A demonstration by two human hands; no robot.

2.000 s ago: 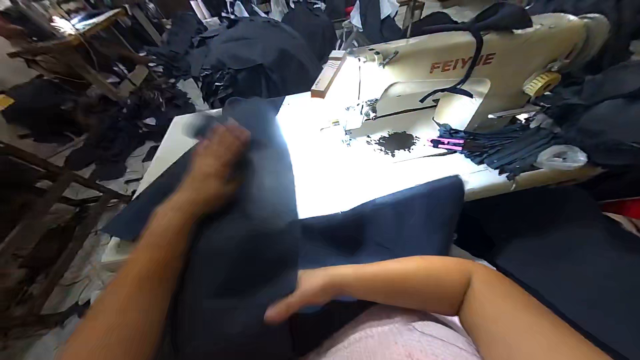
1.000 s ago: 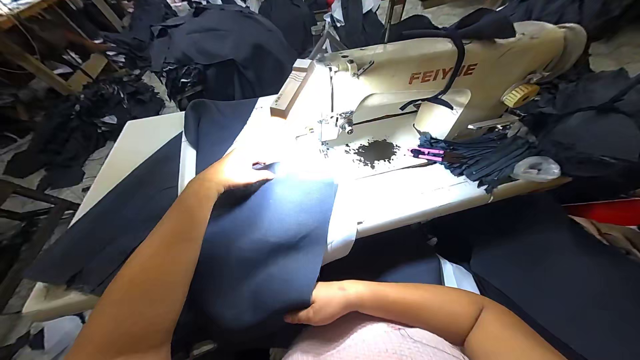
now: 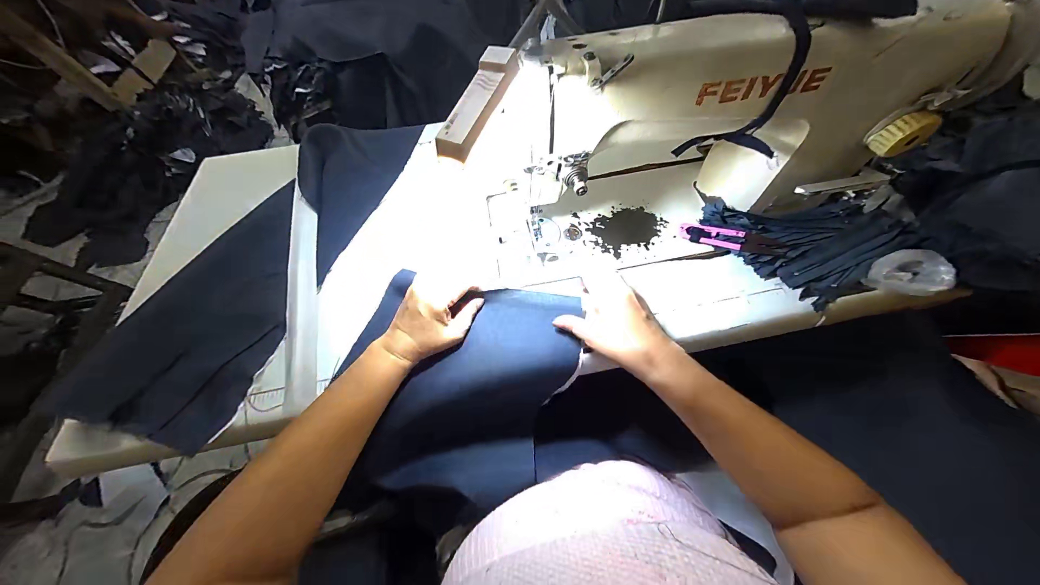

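A dark navy fabric panel (image 3: 487, 374) hangs over the front edge of the sewing table onto my lap. My left hand (image 3: 431, 321) grips its upper left part, thumb and fingers on the cloth. At its upper right corner is my right hand (image 3: 613, 317), thumb on the cloth and fingers in bright glare. The top edge of the panel lies just in front of the needle area of a Feiyue sewing machine (image 3: 666, 89). Another dark fabric piece (image 3: 219, 317) lies on the left of the table beside a pale strip (image 3: 301, 309).
A wooden block (image 3: 478, 101) stands left of the machine head. Pink thread snips (image 3: 713, 236) lie by a bundle of dark fabric strips (image 3: 812, 244) and a clear plastic roll (image 3: 912, 271). Dark lint (image 3: 626, 229) is on the machine bed. Dark cloth heaps surround the table.
My right hand has moved up from the lower part of the cloth to its upper right corner. The panel's top edge now lies lower, in front of the needle area. The view is closer.
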